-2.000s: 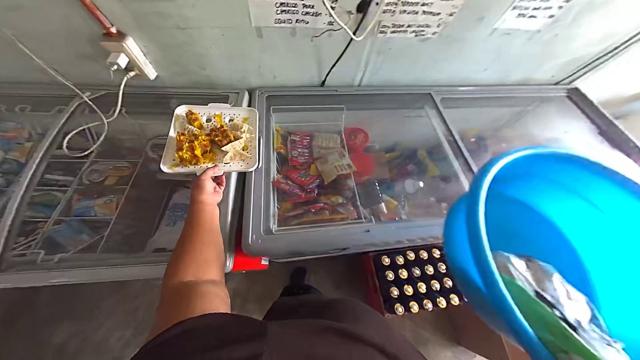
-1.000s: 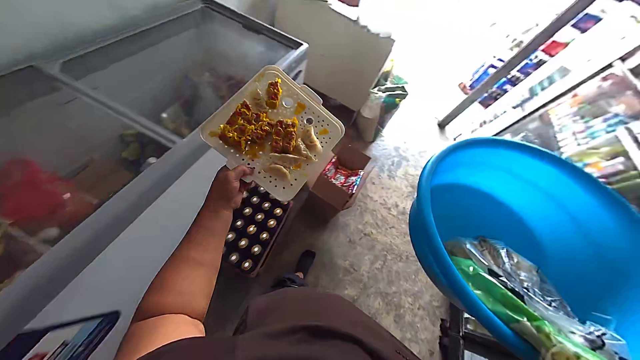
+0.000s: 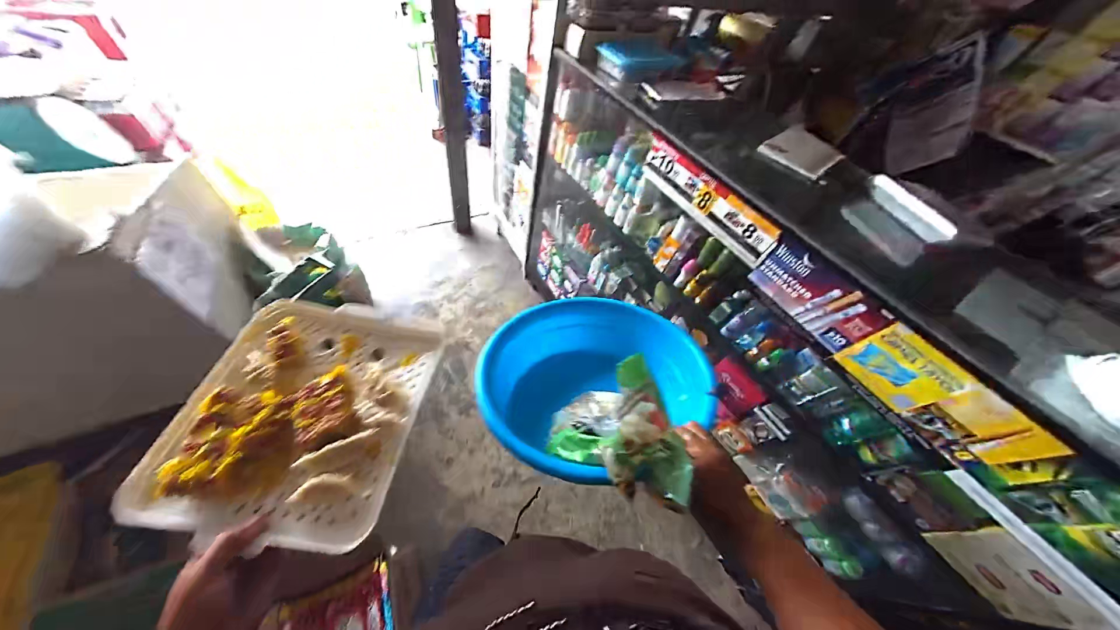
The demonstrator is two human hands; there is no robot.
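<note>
My left hand point(image 3: 219, 569) holds the near edge of a white perforated plastic tray point(image 3: 398, 455), which carries yellow-and-brown pieces of food point(image 3: 254, 437) and pale, folded-looking pieces point(image 3: 337, 464). On the right, my right hand point(image 3: 709, 464) is at the near right rim of a blue plastic basin point(image 3: 516, 437). A crumpled green and clear plastic bag point(image 3: 652, 446) hangs over that rim against my fingers; whether they grip the bag, the rim or both is unclear. More green and clear plastic point(image 3: 582, 429) lies inside the basin.
A glass display case point(image 3: 665, 254) with packaged goods runs along the right. A pale box or cabinet point(image 3: 105, 332) stands at the left, beside a dark green bag point(image 3: 315, 271). Concrete floor point(image 3: 429, 280) leads to a bright doorway point(image 3: 350, 114) with a dark post point(image 3: 453, 122). A colourful package point(image 3: 350, 604) lies low at the left.
The view has swung right from the chest freezers to the display case. My right hand and the bag at the rim have come into view. The left hand still holds the tray.
</note>
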